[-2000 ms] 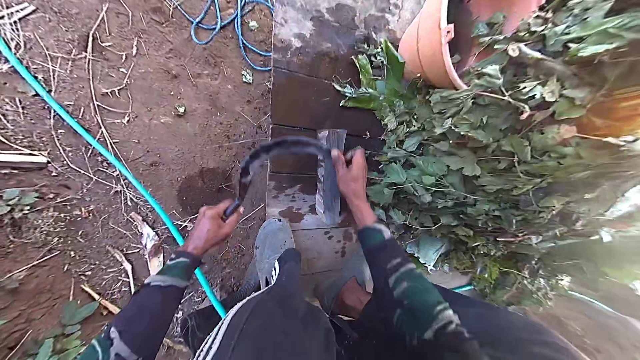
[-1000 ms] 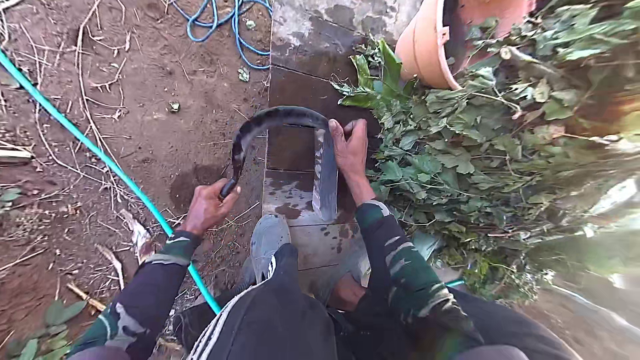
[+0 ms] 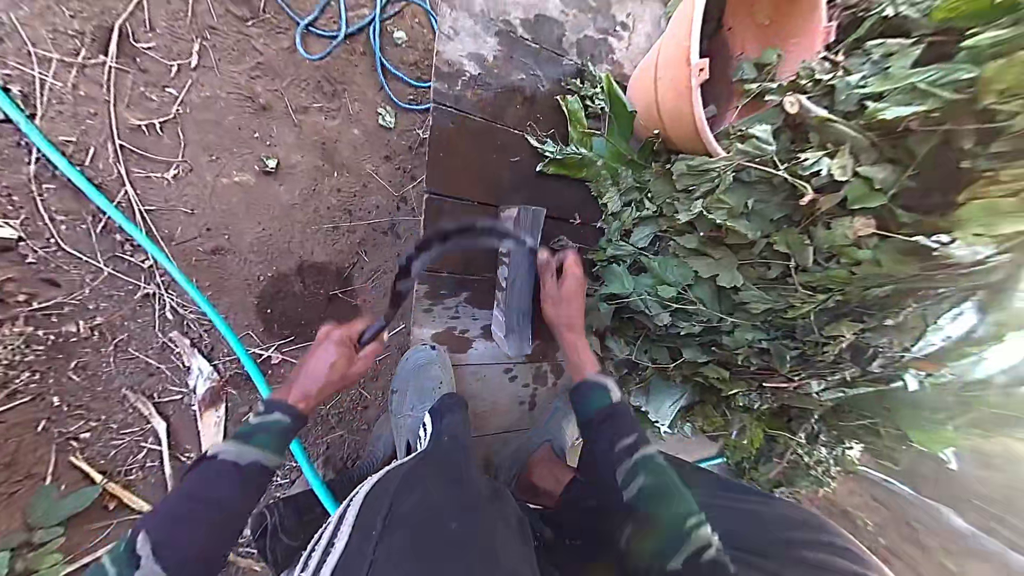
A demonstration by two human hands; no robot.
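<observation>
A dark curved sickle blade [image 3: 448, 234] arches between my hands, slightly blurred. My left hand [image 3: 334, 362] is closed around its dark handle at the lower left end. The other end of the sickle lies across a grey rectangular sharpening stone [image 3: 516, 296], which rests lengthwise on the wet paving. Just right of the stone, my right hand [image 3: 563, 290] grips the sickle's far end with its fingertips; the exact contact is partly hidden by the fingers. My shoes stand on either side of the near part of the paving.
A heap of cut leafy stems [image 3: 704, 280] covers the right side. An orange plastic tub [image 3: 668, 88] lies tipped at the upper right. A turquoise hose [image 3: 188, 286] crosses the soil at left, and blue rope [image 3: 376, 40] lies at the top. Wet paving slabs [image 3: 500, 160] run up the middle.
Both hands have stayed on the sickle, shifting only slightly, and the blade is blurred now where it looked sharper one second ago. The stone remains in place.
</observation>
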